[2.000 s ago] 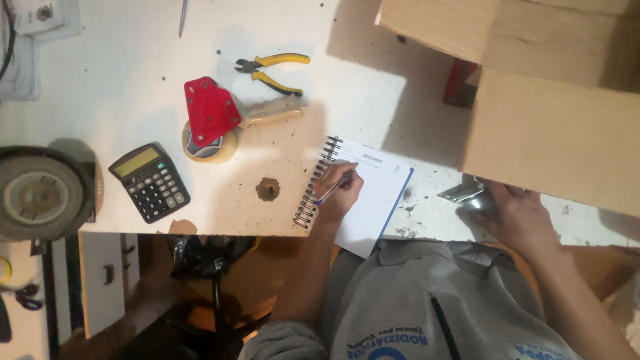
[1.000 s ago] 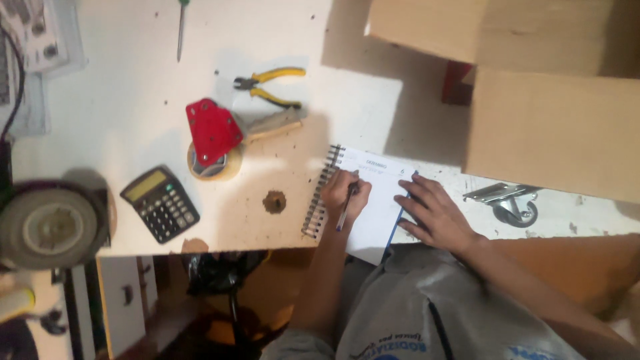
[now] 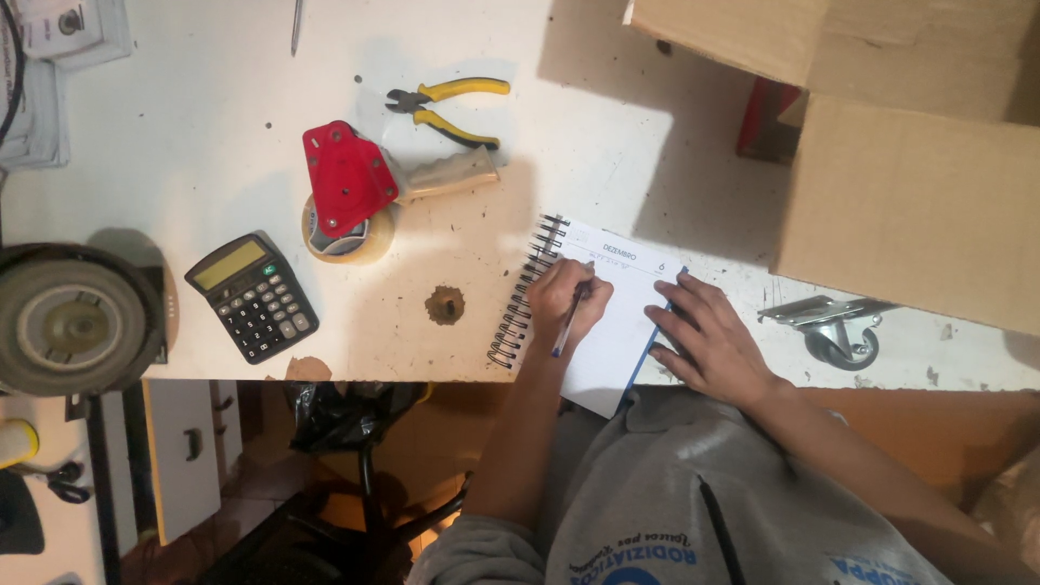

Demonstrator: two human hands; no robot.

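Note:
My left hand [image 3: 565,301] grips a pen [image 3: 571,321], its point near a line of handwriting at the top of a spiral-bound notebook page [image 3: 605,357]. The notebook lies slightly tilted at the front edge of the white table [image 3: 455,244]. My right hand [image 3: 715,341] rests with fingers spread on the notebook's right edge and holds nothing. Right of that hand, a swivel caster with a metal plate [image 3: 841,329] lies on its side, partly near the cardboard box. A calculator [image 3: 253,299] and a red tape dispenser [image 3: 349,179] with clear tape lie to the left.
Yellow-handled diagonal cutters [image 3: 447,110] lie behind the dispenser. An open cardboard box [image 3: 910,195] covers the back right, beside a red object [image 3: 768,118]. A large wheel [image 3: 77,321] stands at the left edge. A hole [image 3: 444,305] with a ragged rim marks the tabletop.
Two seconds ago my right hand was at the caster; it has moved left to the notebook's edge, leaving the caster on the table. My left hand has kept its grip on the pen over the page.

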